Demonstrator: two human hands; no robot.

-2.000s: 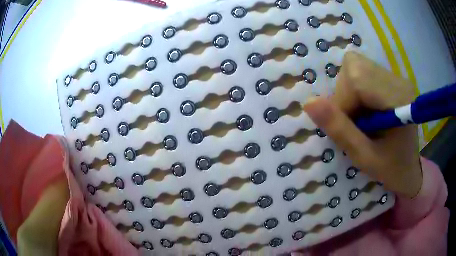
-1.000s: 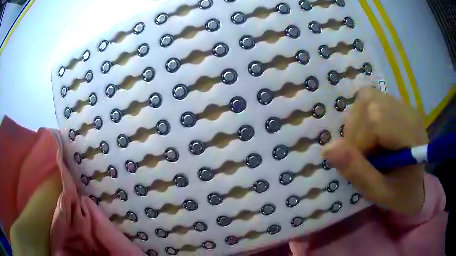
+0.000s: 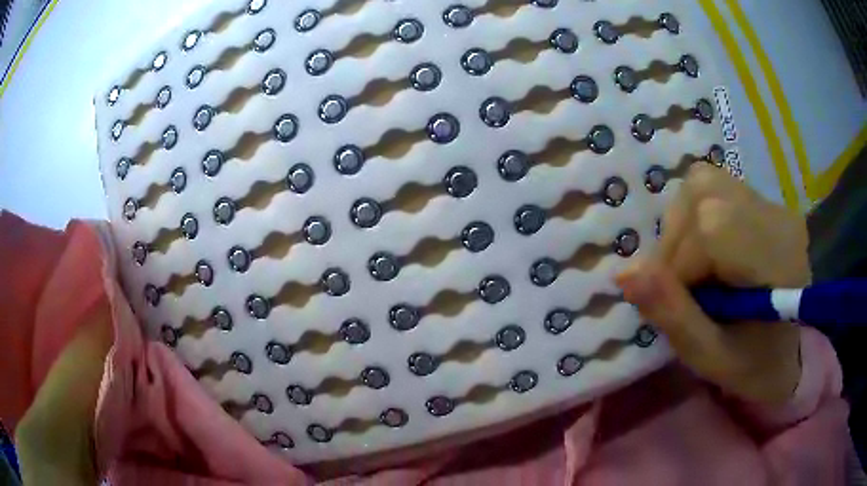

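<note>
A white parts tray (image 3: pixel 494 214) fills the middle of the view, tilted. It has rows of dumbbell-shaped cutouts showing tan. Small round parts (image 3: pixel 461 181) with dark rims and silver-grey centres sit at the cutouts' ends. My right hand (image 3: pixel 727 271) is at the tray's right side, closed around a blue marker pen (image 3: pixel 827 304) with a white band; its thumb and fingers cover some parts. At the lower left, a blurred, cut-off tan shape (image 3: pixel 57 418) lies among pink cloth; it may be my left hand or forearm. No fingers show there.
Pink cloth (image 3: pixel 143 380) overlaps the tray's lower left edge, with more below the tray. The white bench (image 3: pixel 57 142) lies beyond, with yellow tape lines (image 3: pixel 751 85) at the right. A small tray label (image 3: pixel 727 128) is on the right edge.
The tray has shifted up in the view, and its near edge shows more. The red pen has left the picture. My right hand is lower and further right, still holding the marker.
</note>
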